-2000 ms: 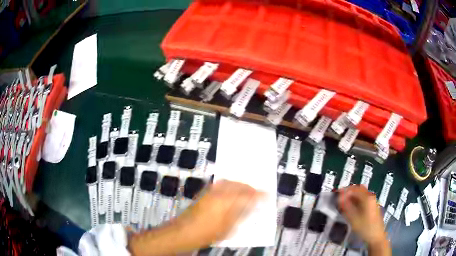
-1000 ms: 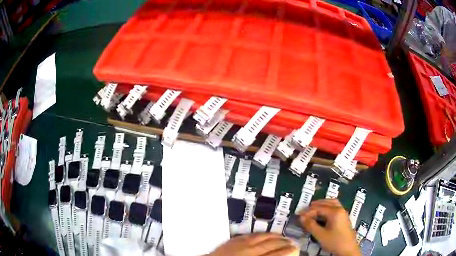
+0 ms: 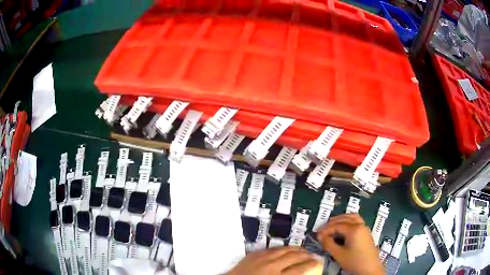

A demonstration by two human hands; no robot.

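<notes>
Square dark-faced watches (image 3: 144, 234) with pale straps lie in close rows along the bottom. A long white paper sheet (image 3: 204, 215) lies over some of them. My left hand (image 3: 276, 262) is cut off by the bottom edge, spread low over the watches right of the sheet, its fingertips pointing right. My right hand (image 3: 352, 244) is just right of it, its thumb and finger bent together over a watch with a greyish face or film (image 3: 313, 243). Whether either hand holds something cannot be told; the fingers hide it.
Stacked red trays (image 3: 263, 70) stand beyond the rows, straps poking from the front edge above a brown strip. At right are a yellowish ring (image 3: 412, 189), a dark pen-like item (image 3: 436, 238), paper scraps and a calculator (image 3: 475, 228). A filled watch tray (image 3: 19, 140) is at far left.
Since two seconds ago the view has shifted, so the trays appear larger and further left. My left hand has moved from over the sheet to the right, close to my right hand.
</notes>
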